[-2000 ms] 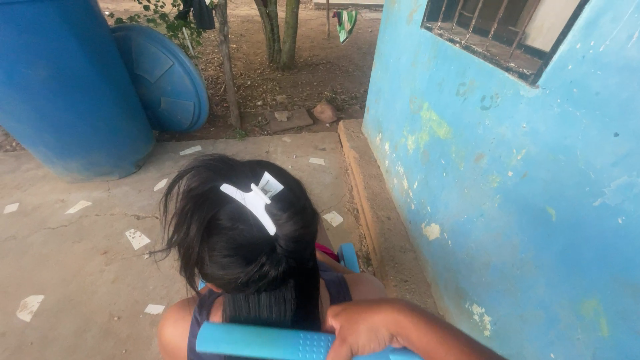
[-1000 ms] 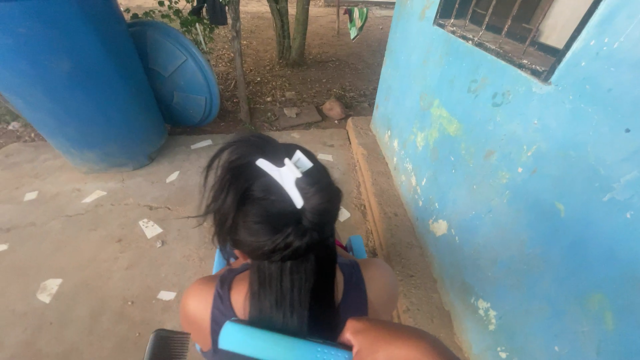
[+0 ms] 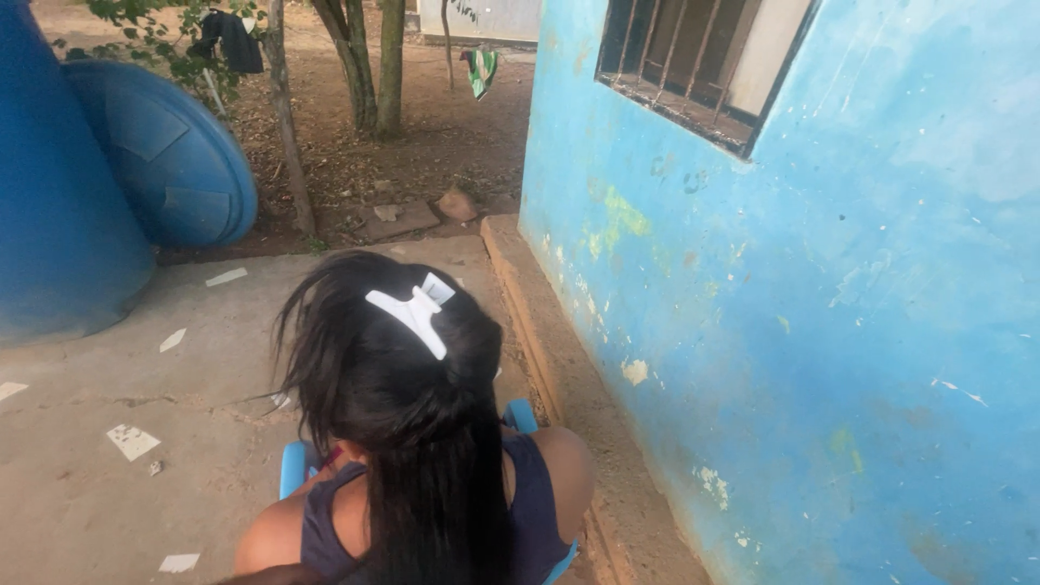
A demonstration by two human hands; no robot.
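Observation:
A seated person faces away from me, with long dark hair (image 3: pixel 439 487) hanging down the back over a dark sleeveless top (image 3: pixel 532 496). A white claw clip (image 3: pixel 413 314) grips the hair at the crown, and loose strands stick out to the left. Parts of a light-blue chair (image 3: pixel 294 470) show beside the person. At the bottom edge, below the person's left shoulder, a brown sliver may be part of my left hand (image 3: pixel 276 576); its fingers and anything in them are hidden. My right hand is out of view.
A large blue barrel (image 3: pixel 65 203) stands at the left with a round blue lid (image 3: pixel 175 154) leaning beside it. On the right runs a blue wall (image 3: pixel 772 325) with a barred window (image 3: pixel 691 65) and a low concrete ledge (image 3: pixel 569 406) along its foot.
My right hand, earlier on a light-blue bar behind the person's back, has left view, as has the bar. The dark comb at the lower edge one second ago no longer shows.

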